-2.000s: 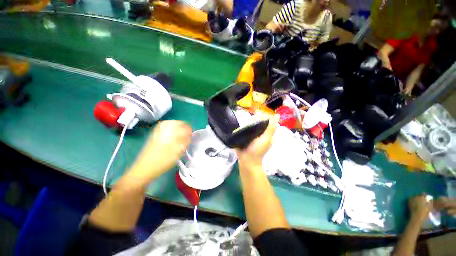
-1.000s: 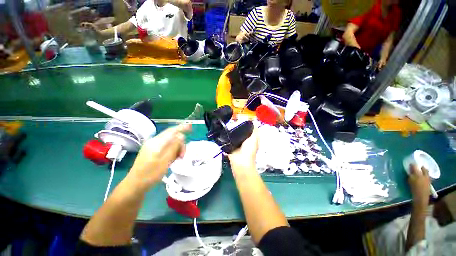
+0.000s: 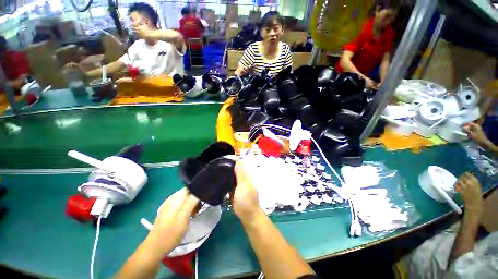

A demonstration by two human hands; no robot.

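My right hand (image 3: 245,189) holds the glossy black fork bracket (image 3: 214,182) by its right side, above the white round housing (image 3: 203,228). My left hand (image 3: 177,213) is at the bracket's lower left edge, its fingertips against it and partly hidden. My left hand and the bracket cover part of the housing. The housing is tilted on the green bench near the front edge. A red part (image 3: 180,264) sits under it, and a white cable hangs down.
Another white unit (image 3: 117,177) with a stick antenna and red part lies left. Small white parts (image 3: 314,182), a bag of white sticks (image 3: 379,210) and a black bracket heap (image 3: 322,103) lie right. A person's hand (image 3: 469,190) is near a white housing (image 3: 437,182). Several co-workers sit beyond.
The view has swung up and right. My left hand has come from left of the bracket to its lower edge. The bracket has turned and moved over the housing, which is more tilted.
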